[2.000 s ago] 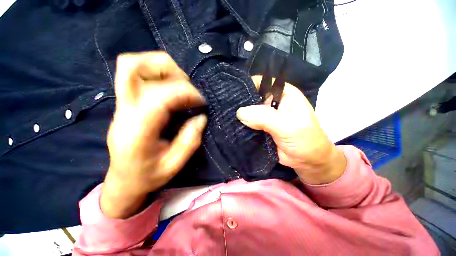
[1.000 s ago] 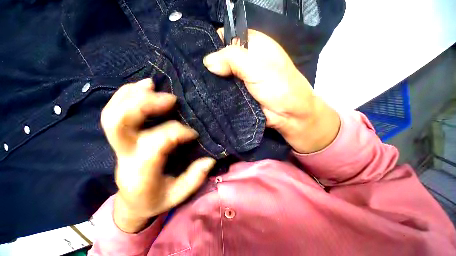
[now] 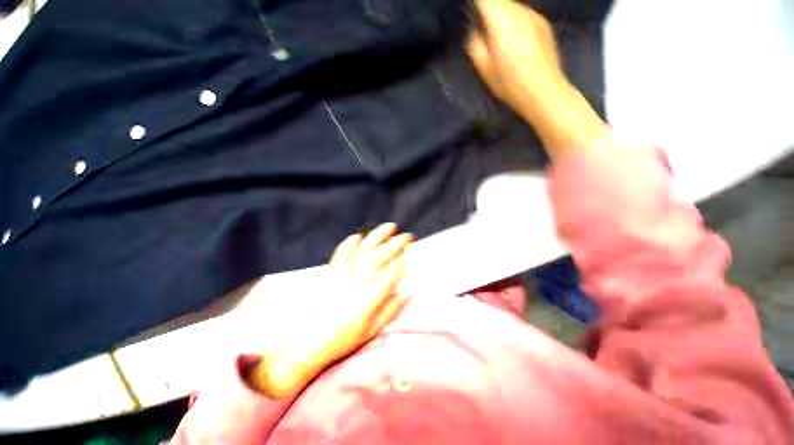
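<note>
The dark denim garment (image 3: 191,165) lies spread over the white table, its lower edge running along the near side. A row of round pale buttons (image 3: 137,132) runs slantwise across its left part. My left hand (image 3: 370,269) is near the table's front edge, palm down with fingers somewhat apart, its fingertips at the garment's near edge; it appears to hold nothing. My right hand (image 3: 501,39) is stretched out to the top right over the garment, blurred, with the fingers curled. Whether it grips cloth is unclear, and the snips cannot be made out.
The white table (image 3: 696,96) curves away at the right, and its front edge passes close to my pink shirt (image 3: 418,382). Part of a blue basket (image 3: 566,291) shows below the table edge, beside my right sleeve. A yellowish line (image 3: 124,380) crosses the table edge at lower left.
The folded denim part has left my hands, and the garment lies flatter, with white table showing along its near edge. My right hand has moved up and away; my left has moved right and flattened.
</note>
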